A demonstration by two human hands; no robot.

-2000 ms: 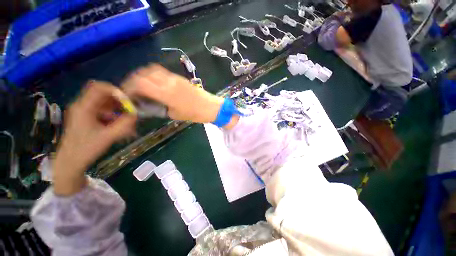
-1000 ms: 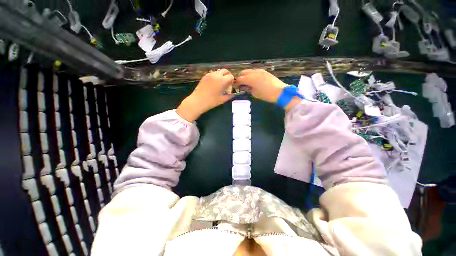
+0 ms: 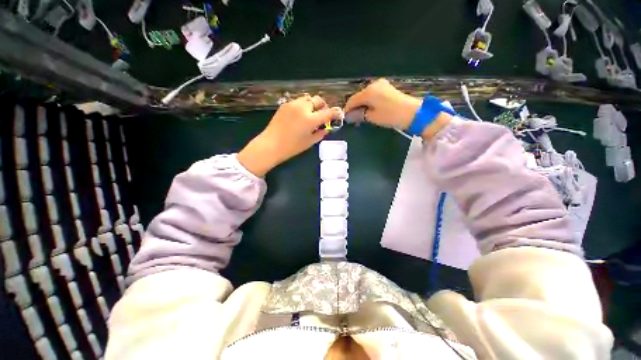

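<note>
My left hand (image 3: 301, 126) holds a small piece with a yellow part (image 3: 329, 126) at its fingertips, just beyond the row. My right hand (image 3: 379, 107) is close beside it, its fingertips on a greyish-white piece (image 3: 355, 116) with thin white cord near it. The fingers hide how the two pieces join. A straight row of white plastic housings (image 3: 334, 188) runs from below my hands toward my body. A blue strap (image 3: 427, 115) is on my right wrist.
A pile of boards and cables (image 3: 555, 162) lies on a white sheet (image 3: 415, 211) at right, with spare housings (image 3: 613, 140) beyond. A black tray (image 3: 74, 232) of white pieces is at left. Wired units (image 3: 478, 46) lie past the taped strip (image 3: 246, 95); a grey rail (image 3: 70, 63) is upper left.
Since one second ago, my right hand has moved slightly right, and a greyish-white piece now shows in its fingers. Two seconds ago the view was turned and both hands were blurred.
</note>
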